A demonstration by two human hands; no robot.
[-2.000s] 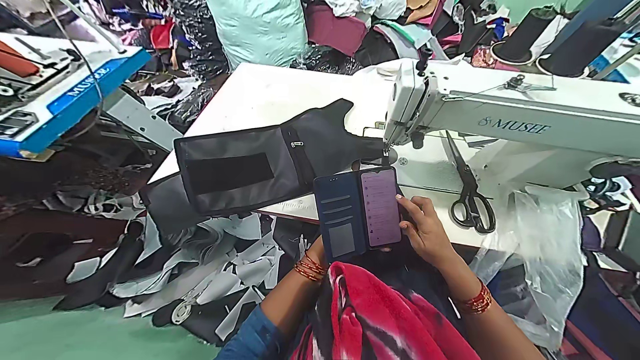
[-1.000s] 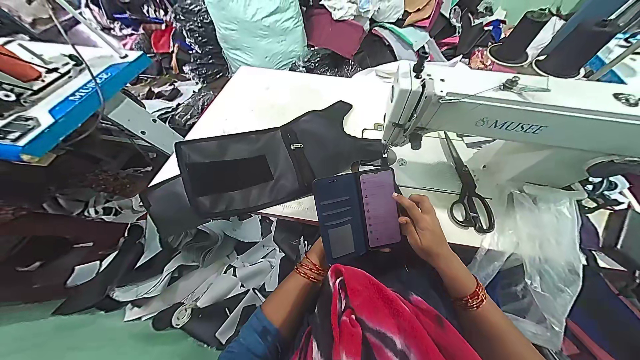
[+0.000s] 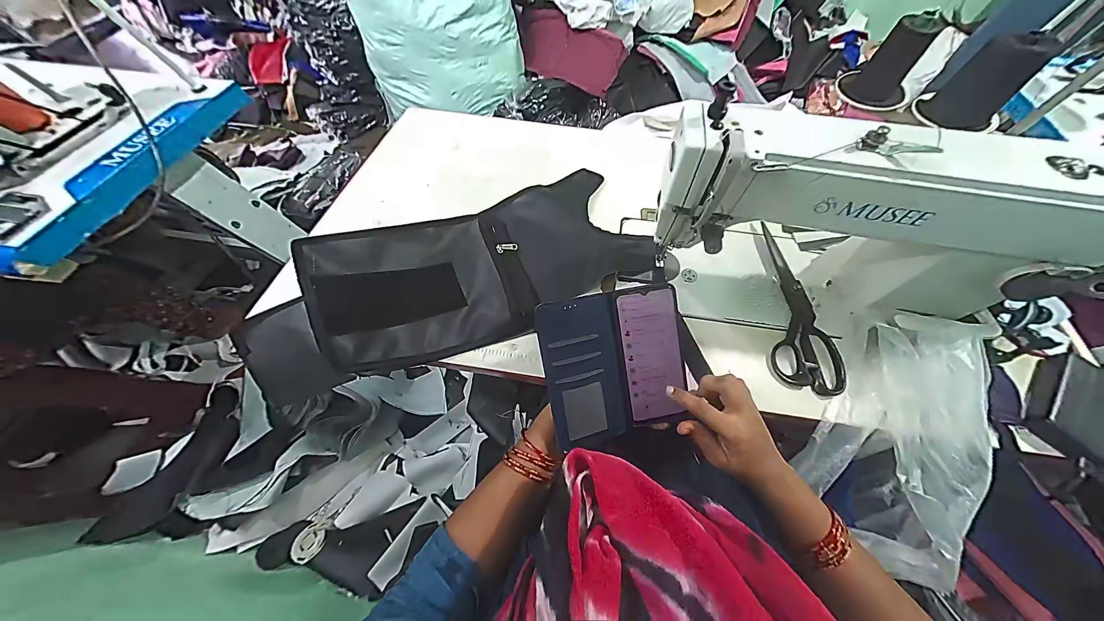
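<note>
My left hand (image 3: 542, 433) holds a smartphone (image 3: 651, 354) in an opened dark blue wallet case (image 3: 582, 366) from below; most of its fingers are hidden behind the case. With the index finger extended, my right hand (image 3: 729, 423) touches the lower right part of the lit screen and holds nothing. Beyond the phone, a black fabric piece with a zipper (image 3: 414, 289) lies on the white sewing table (image 3: 483, 159), its narrow right end at the needle of a sewing machine (image 3: 862, 190). Black-handled scissors (image 3: 806, 336) rest on the table, right of the phone.
A clear plastic bag (image 3: 931, 431) hangs over the table's right front edge. Fabric scraps (image 3: 405, 474) are heaped below the table at left. Another machine (image 3: 112, 172) stands at far left. Black thread cones (image 3: 987, 82) stand behind the sewing machine, and a pale green sack (image 3: 435, 52) behind the table.
My right index finger has moved down the phone screen, and what the screen displays looks shifted. My left hand and the case stay in place.
</note>
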